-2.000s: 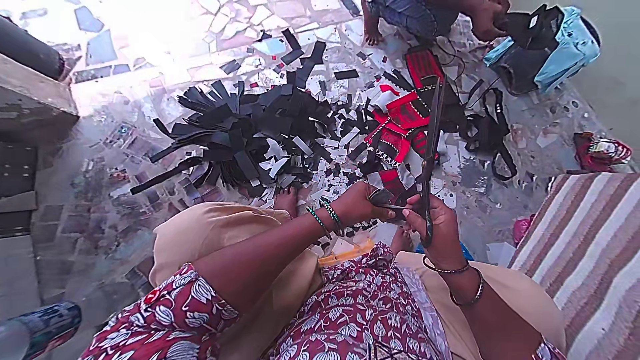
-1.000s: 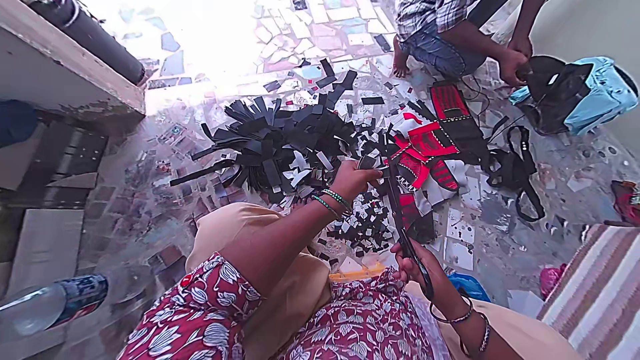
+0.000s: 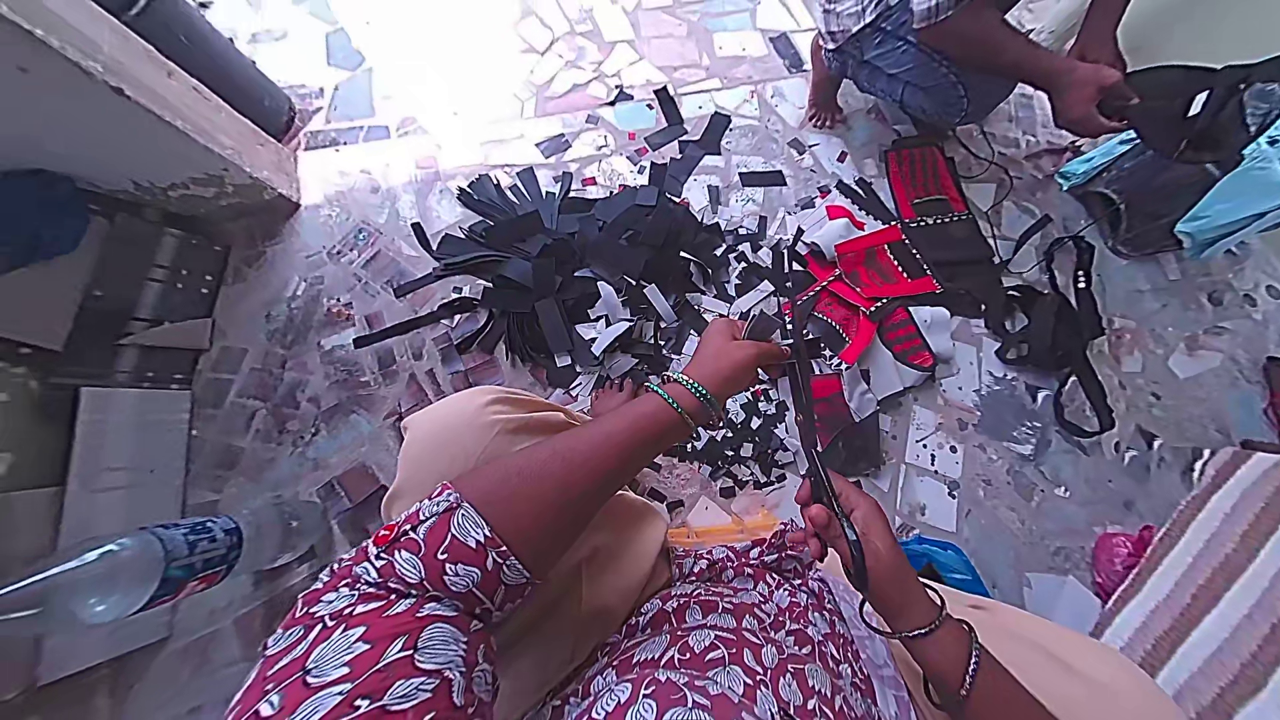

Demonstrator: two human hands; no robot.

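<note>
My left hand [image 3: 735, 358], with green bangles at the wrist, pinches a small black strip [image 3: 763, 328] between thumb and fingers. My right hand [image 3: 850, 530] is closed round the handles of long dark scissors [image 3: 803, 400], whose blades point away from me beside the strip. Whether the blades touch the strip cannot be told. Beyond my left hand lies a heap of black strips [image 3: 560, 250] on the floor. Small black and white cut pieces [image 3: 740, 430] are scattered below the hands. Red and black fabric pieces with studded trim [image 3: 885, 265] lie right of the scissors.
A person [image 3: 1085, 95] crouches at the upper right, hands on a black item by a light blue bag [image 3: 1240, 190]. Black straps [image 3: 1080, 340] lie on the mosaic floor. A plastic bottle [image 3: 190, 560] is at lower left, a striped mat [image 3: 1200, 590] at lower right.
My hands, close together two seconds ago, are now farther apart, the left on the strip and the right lower on the scissors. The view has shifted.
</note>
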